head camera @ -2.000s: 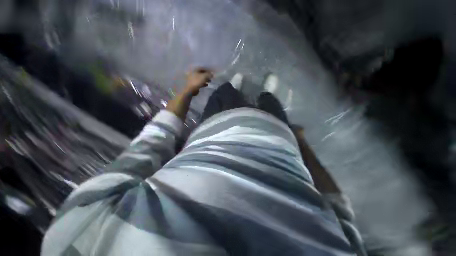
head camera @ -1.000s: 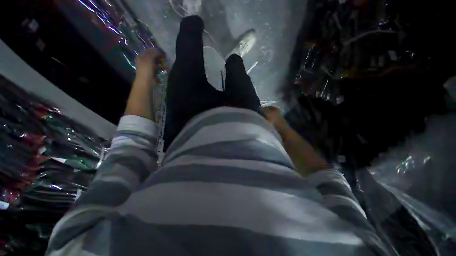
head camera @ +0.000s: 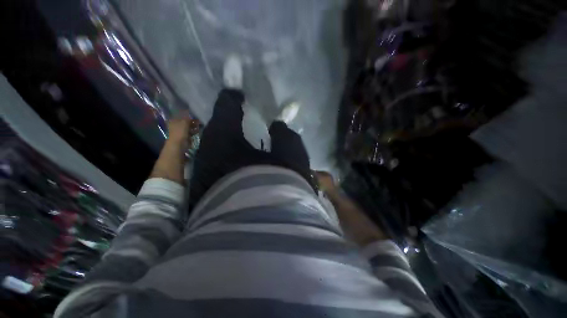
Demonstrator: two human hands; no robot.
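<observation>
My left hand (head camera: 181, 129) hangs at the left of my legs, small and blurred, with its fingers bent. It is close to shiny plastic-wrapped garments (head camera: 127, 59) at the left; I cannot tell whether it touches or holds them. My right hand (head camera: 324, 182) is low beside my right thigh, partly hidden and blurred. I cannot tell whether its fingers hold anything. Dark plastic-wrapped garments (head camera: 388, 81) with white glare lie to the right of my legs.
Grey floor (head camera: 286, 37) runs ahead between both sides, with my pale shoes on it. A pale curved shelf edge (head camera: 59, 149) is at the left, with stacked glossy packs (head camera: 62, 230) below it. Loose clear plastic film (head camera: 491, 248) is at the lower right.
The view has turned and moved along the aisle between the garments. Both hands and my feet show lower in the picture than one second ago. No grasp or release is visible.
</observation>
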